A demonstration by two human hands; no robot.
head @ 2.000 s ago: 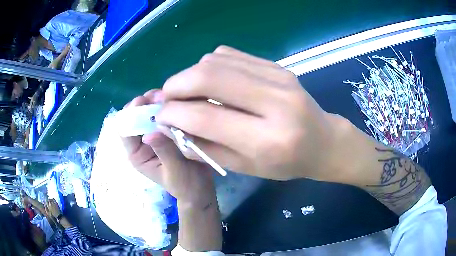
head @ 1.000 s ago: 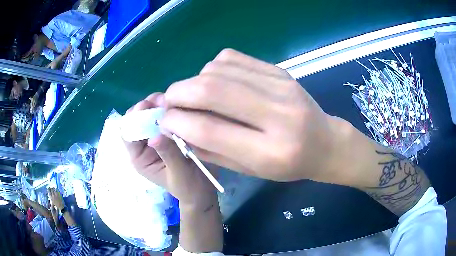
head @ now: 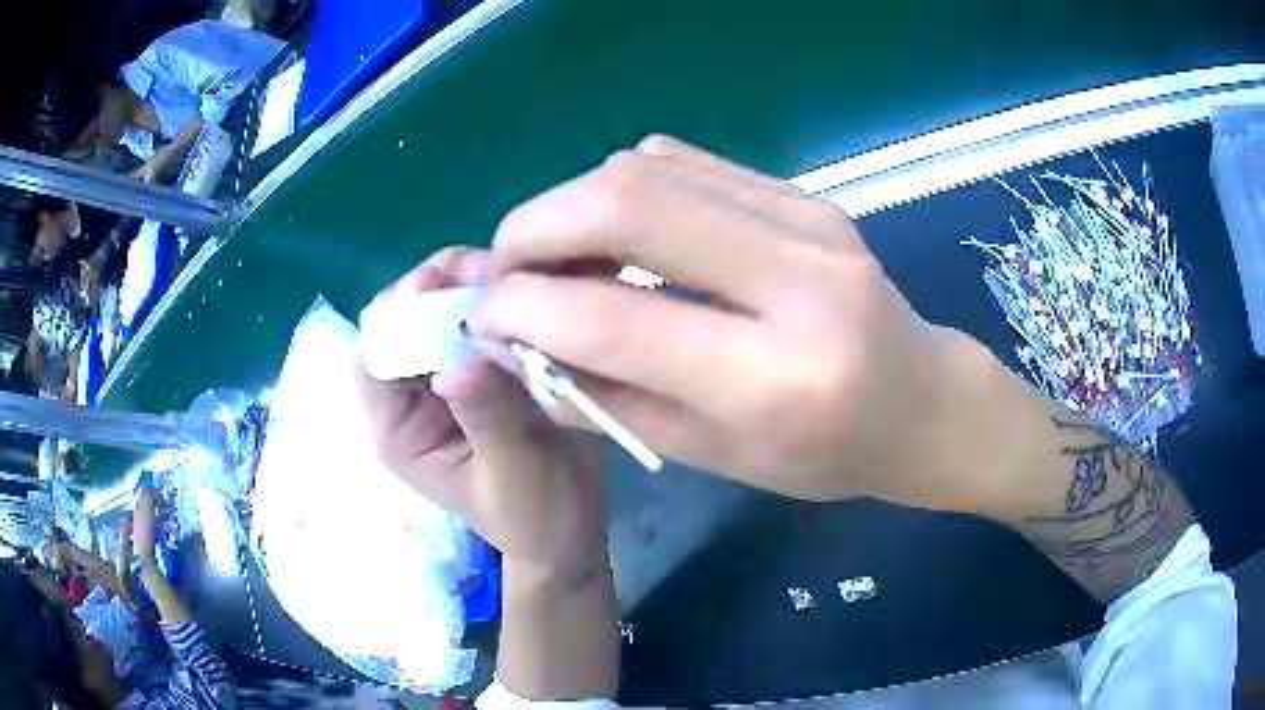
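My left hand [head: 479, 444] holds a white plastic housing [head: 414, 333] between thumb and fingers, with a small dark hole near its right end. My right hand [head: 708, 326] is at that end, its fingertips against the housing. A thin white lead [head: 608, 420] sticks out below my right fingers, pointing down and right. My right fingers cover its upper end, so whether it is seated in the housing cannot be seen. Both hands are bare and raised above the bench.
A tangled heap of lead assemblies [head: 1089, 298] lies at right on the dark bench [head: 888, 638], with a clear box [head: 1237, 208] beyond. Tiny shiny parts [head: 856, 590] lie near the front. A bulky white bag [head: 347, 541] is at left. A green conveyor [head: 583, 83] runs behind; people sit at far left.
Both hands and the housing have shifted slightly right in the picture. The white lead has moved right and tilted flatter than a second ago. A person at far left has moved an arm.
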